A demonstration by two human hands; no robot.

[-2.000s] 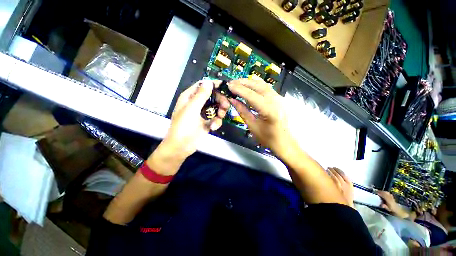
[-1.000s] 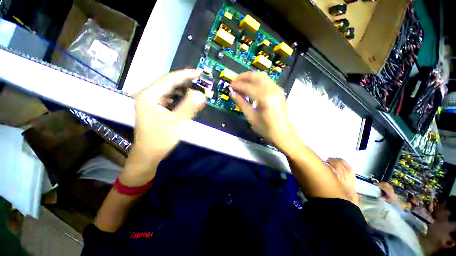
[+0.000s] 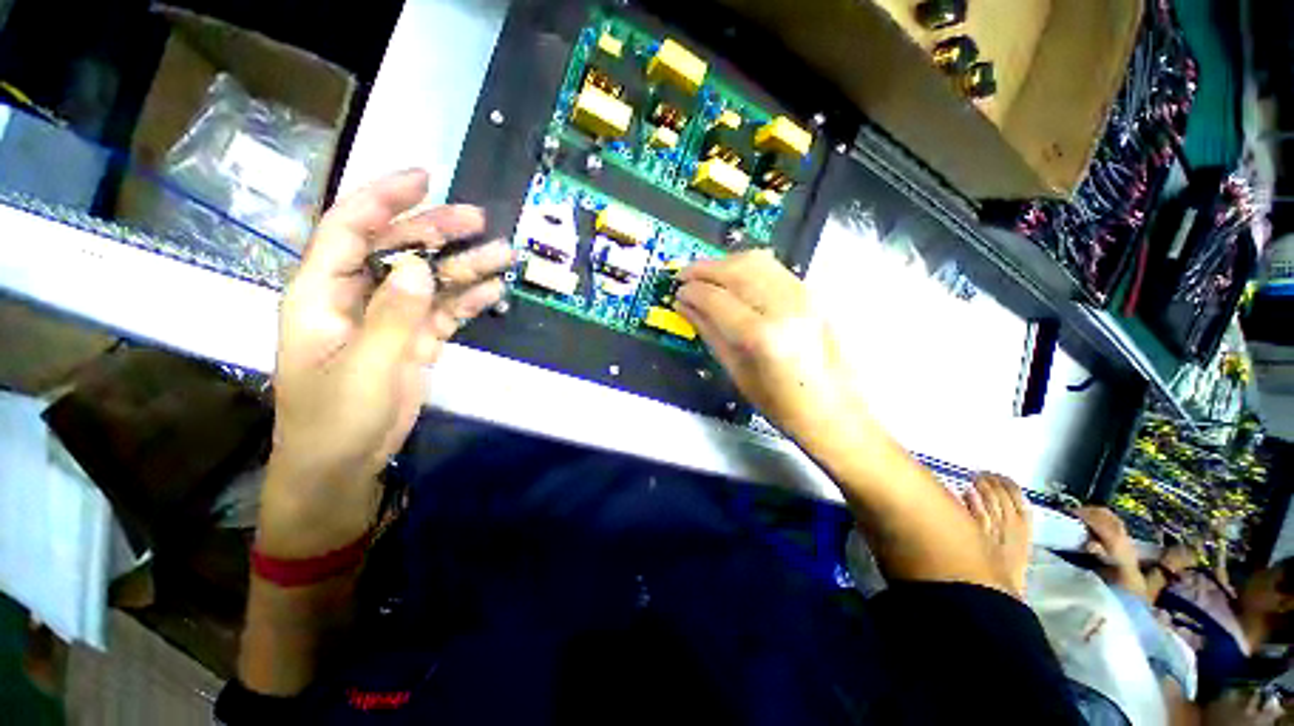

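Observation:
The green circuit boards (image 3: 646, 182) lie in two rows in the black carrier (image 3: 615, 349) on the conveyor, with yellow blocks and small parts on them. My left hand (image 3: 386, 298) is palm up, left of the carrier, with a small dark coil (image 3: 383, 261) held between thumb and fingers. My right hand (image 3: 759, 319) is over the right end of the lower board. Its fingertips are together at a dark part beside a yellow block; whether they grip it cannot be told.
A cardboard tray (image 3: 1015, 121) with coils stands behind the carrier, wire leads (image 3: 1135, 156) to its right. A carton with a plastic bag (image 3: 249, 156) is at the left. The white conveyor surface (image 3: 930, 312) runs right. Another person's hand (image 3: 1002, 518) is at the lower right.
My left hand has moved left off the board, uncovering its left part. My right hand has moved from the middle to the right end of the lower board. The view has shifted.

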